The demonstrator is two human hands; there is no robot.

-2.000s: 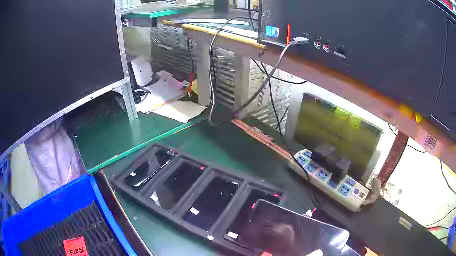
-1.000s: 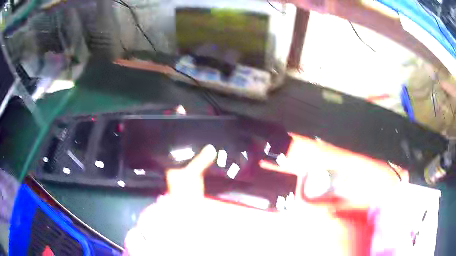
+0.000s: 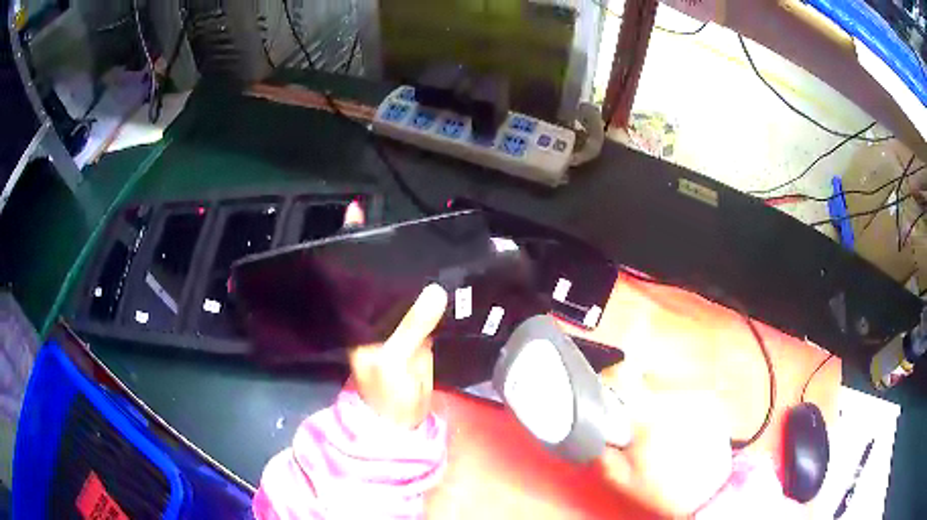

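Note:
My left hand (image 3: 391, 371) holds a black glossy phone unit (image 3: 346, 284), tilted over the right part of a black phone tray (image 3: 102, 327); a fingertip shows at its far edge. Whether it is one phone or several is unclear. My right hand (image 3: 666, 442), overexposed, holds a white and grey barcode scanner (image 3: 549, 391), its rounded head close to the right of my left hand. Phones with small white stickers lie in the tray slots. More dark phones (image 3: 569, 269) with white stickers lie behind the scanner, partly hidden.
An orange-red mat (image 3: 468, 477) lies in front. A mouse (image 3: 805, 452), a paper sheet (image 3: 879, 427) with a pen and a small bottle (image 3: 894, 361) are at right. A power strip (image 3: 473, 137) stands behind. A blue crate (image 3: 51, 406) is at lower left.
The view has swung right and down from the shelf to the mat. My left hand and the phone unit are now clearer and tilted, and the scanner in my right hand has come into clear view.

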